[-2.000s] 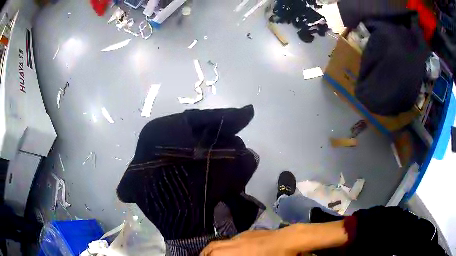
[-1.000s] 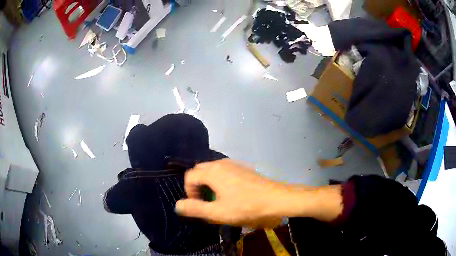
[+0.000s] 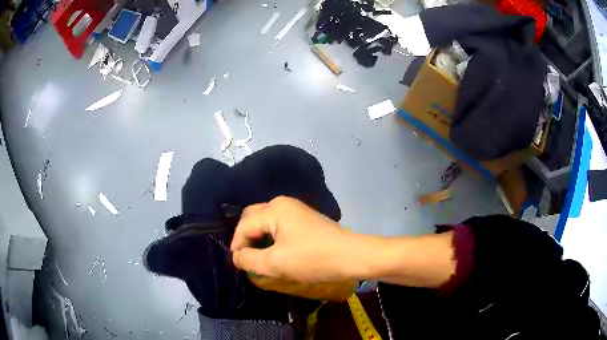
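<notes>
A dark denim-like garment point(image 3: 286, 172) hangs bunched in front of me, with thin pale stitching lines. Striped grey cloth point(image 3: 246, 328) shows at its lower end. My right hand point(image 3: 286, 249) reaches in from the right over the garment, thumb and fingertips close together. A golden-brown surface point(image 3: 326, 289) with a little green shows under the palm and looks like a thread cone in my grip, mostly hidden. A yellow tape measure point(image 3: 361, 317) hangs at my front. My left hand is not in view.
An open cardboard box point(image 3: 429, 103) with dark cloth point(image 3: 499, 99) over it stands at the right, beside a blue-edged white table point(image 3: 586, 232). Scraps litter the grey floor. Black scraps point(image 3: 353, 30) and a red stool point(image 3: 78, 25) are at the top.
My right hand has come up from the bottom edge over the garment. The garment has folded into a rounder bunch. The view has shifted, and the white machine at left is mostly out of frame.
</notes>
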